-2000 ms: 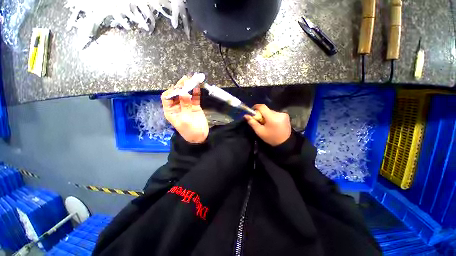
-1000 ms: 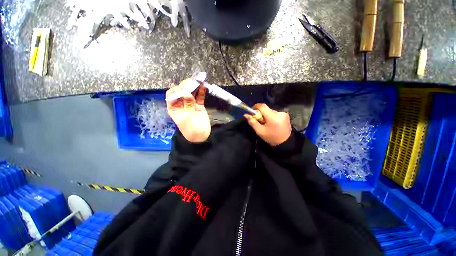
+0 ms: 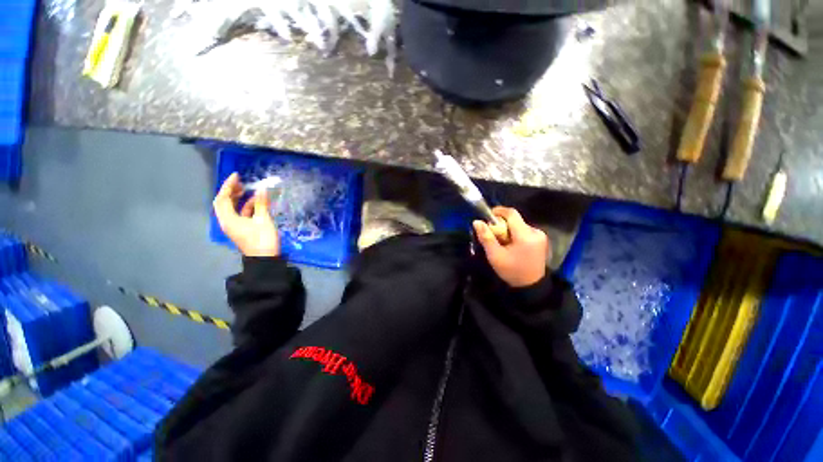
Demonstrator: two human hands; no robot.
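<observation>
My left hand [image 3: 245, 220] is over the left blue bin's near left side, with its fingers spread and curled. A small bright white moulded part [image 3: 267, 183] shows at its fingertips; blur hides whether they grip it or it is loose. My right hand [image 3: 516, 248] is shut on the handle of a trimming knife [image 3: 466, 188], which has a pale wrapped shaft. The tool points up and left, its tip close to the bench edge, away from my left hand. The fingers hide most of the handle.
The speckled bench [image 3: 352, 108] holds white parts [image 3: 307, 20], a dark round device [image 3: 483, 54], black nippers [image 3: 612, 117] and two wooden-handled irons [image 3: 702, 108]. Below its edge are the left bin [image 3: 222, 162], the right bin [image 3: 577, 236] and a yellow crate [image 3: 722, 334].
My left hand has moved left and down, away from the tool tip to the left bin, carrying the white part off. My right hand still grips the tool. The whole view has shifted and tilted.
</observation>
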